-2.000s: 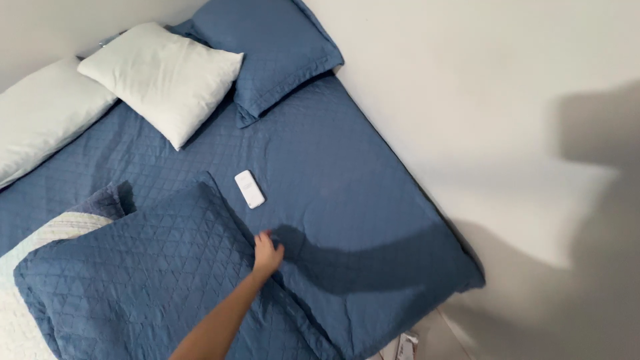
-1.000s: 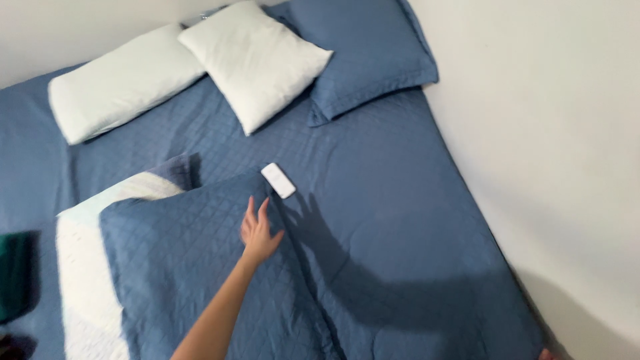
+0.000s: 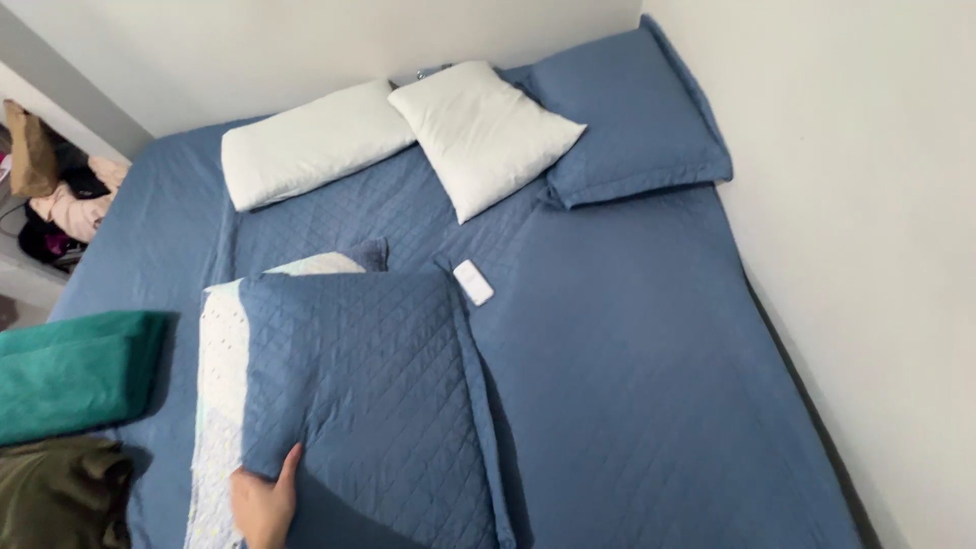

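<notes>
My left hand (image 3: 263, 499) is at the left edge of a blue quilted pillow (image 3: 381, 381), near the bottom of the view. Its thumb lies on the blue cover, its fingers curl over the edge, and the cloth creases by the thumb. Under and beside this pillow is a white and blue patterned cloth item (image 3: 223, 358), partly hidden. A white phone-like object (image 3: 473, 282) lies face-up or face-down, I cannot tell which, by the pillow's top right corner. My right hand is out of view.
At the bed's head lie a long white pillow (image 3: 316, 145), a square white pillow (image 3: 488, 137) and a blue pillow (image 3: 633, 114). A folded green cloth (image 3: 84, 374) and a dark olive cloth (image 3: 61, 496) are at the left. A wall (image 3: 862, 229) borders the right side.
My left hand has moved from the pillow's upper right part, near the white object, to its lower left edge and taken hold there. The view has shifted to the left.
</notes>
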